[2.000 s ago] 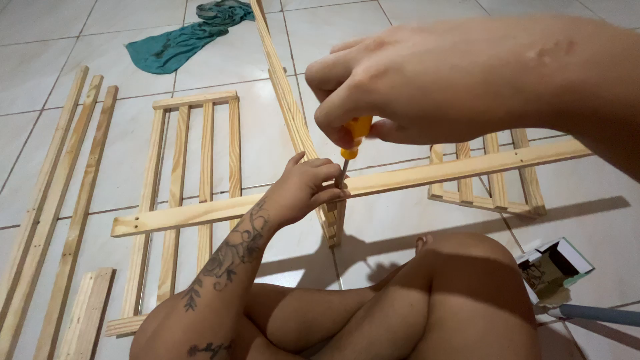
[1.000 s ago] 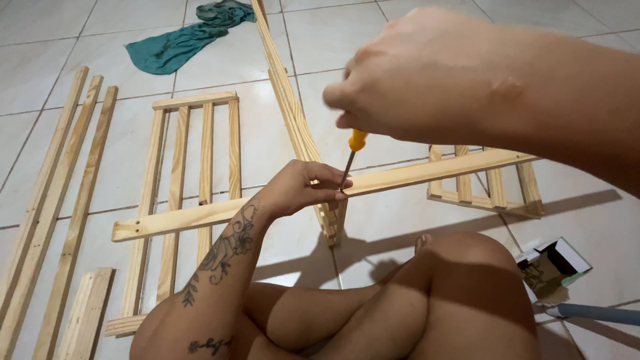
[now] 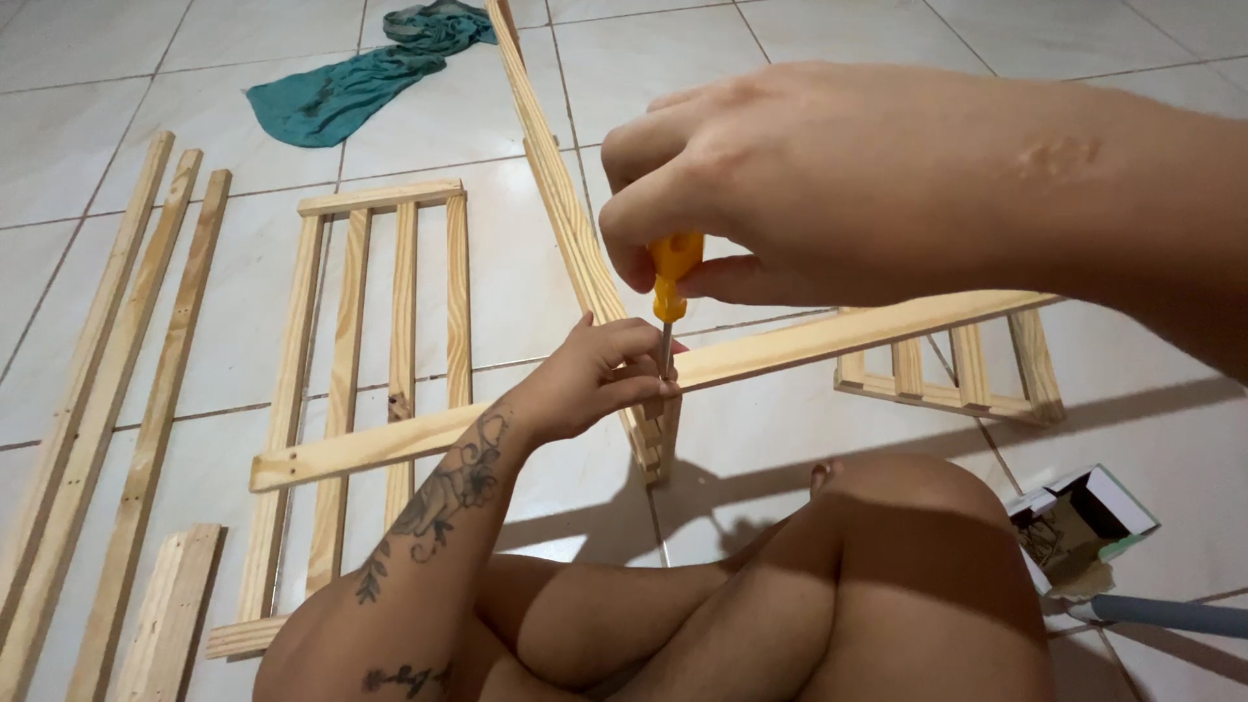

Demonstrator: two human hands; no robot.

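Observation:
My right hand [image 3: 721, 185] grips the yellow handle of a screwdriver [image 3: 674, 278] from above, its metal shaft pointing down. Below it, my left hand [image 3: 614, 375] has its fingertips around the lower shaft, at the face of a long wooden slat [image 3: 829, 336]. Whether a screw is under the tip is hidden by the fingers. The slat crosses over upright-lying wooden bars [image 3: 565, 224] that meet it at my left hand. Its left end lies above a slatted wooden frame [image 3: 380, 200].
Several long wooden strips [image 3: 146, 390] lie on the tiled floor at left, with shorter pieces [image 3: 174, 609] nearby. A teal cloth [image 3: 341, 93] is at the top. A second slatted frame [image 3: 960, 395] is at right. An opened small box [image 3: 1082, 526] holds dark small parts, beside a grey-blue rod [image 3: 1170, 614].
My right hand has shifted and its grip on the screwdriver handle has changed between frames. My left hand stays at the same spot on the slat.

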